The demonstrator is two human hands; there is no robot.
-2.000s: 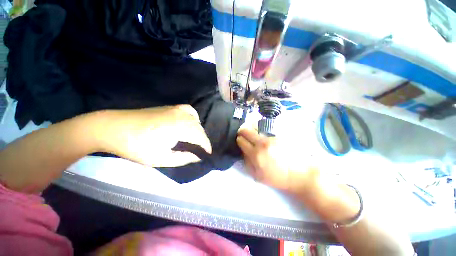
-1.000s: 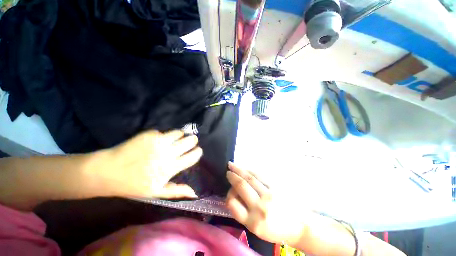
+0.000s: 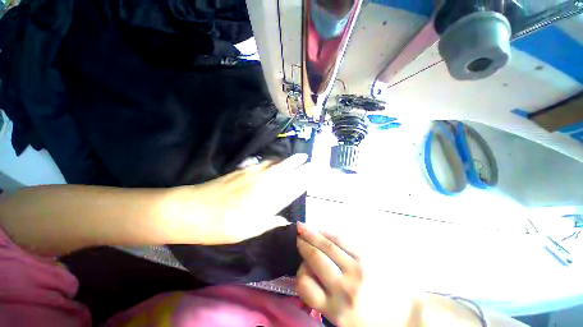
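The black garment (image 3: 166,121) lies left of and under the needle area, its straight edge running toward me from the presser foot (image 3: 305,130). My left hand (image 3: 249,201) lies flat on the cloth, fingers extended, fingertips just in front of the presser foot. My right hand (image 3: 332,274) holds the cloth's edge nearer the table front, thumb side hidden. The white sewing machine head (image 3: 396,70) stands over the cloth. A ridged knob (image 3: 347,153) sits right of the needle. A thin dark thread (image 3: 409,213) runs right from the cloth edge across the white table.
Blue-handled scissors (image 3: 459,159) lie right of the machine. Thin tools or scraps (image 3: 557,246) lie at the table's right. A grey round knob (image 3: 474,48) sticks out of the machine head. The measuring scale (image 3: 275,287) runs along the front edge, partly covered by cloth.
My left hand has moved forward and right, from the cloth's middle to beside the presser foot. My right hand stays at the edge, slightly lower. The thread on the table now shows. The head view is closer.
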